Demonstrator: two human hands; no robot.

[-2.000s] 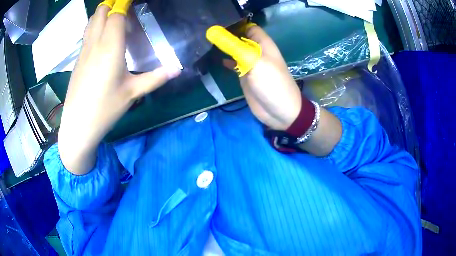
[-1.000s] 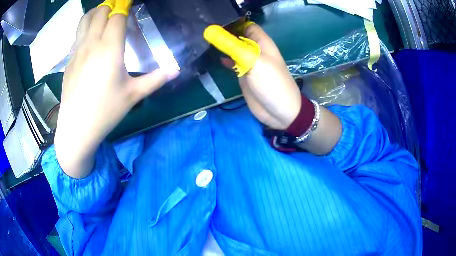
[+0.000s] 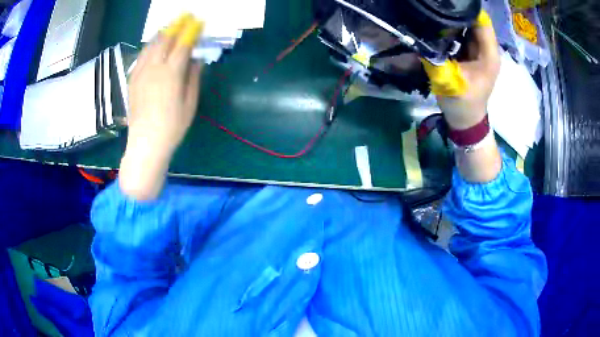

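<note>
The black optical engine housing (image 3: 388, 29) is at the top right of the bench, lifted or tilted, with a dark round lens (image 3: 450, 8) at its upper end. My right hand (image 3: 470, 79), with yellow finger cots, grips its right side. My left hand (image 3: 161, 89) is at the upper left, its cotted fingertips blurred over the edge of flat white sheets (image 3: 227, 16). Whether the fingers hold anything cannot be told. A thin red wire (image 3: 289, 155) curves over the green top below the housing.
A mirror stack (image 3: 66, 108) leans at the left, close to my left hand. Pale tape strips (image 3: 362, 166) lie by the front edge. White sheets (image 3: 516, 99) lie right of my right wrist. Yellow finger cots (image 3: 525, 27) show at the back right. A blue bin edge (image 3: 20, 79) is at far left.
The view has shifted. The housing is now at the upper right in my right hand, apart from my left hand. The bright-edged plate between my hands is no longer seen. Red wire now shows.
</note>
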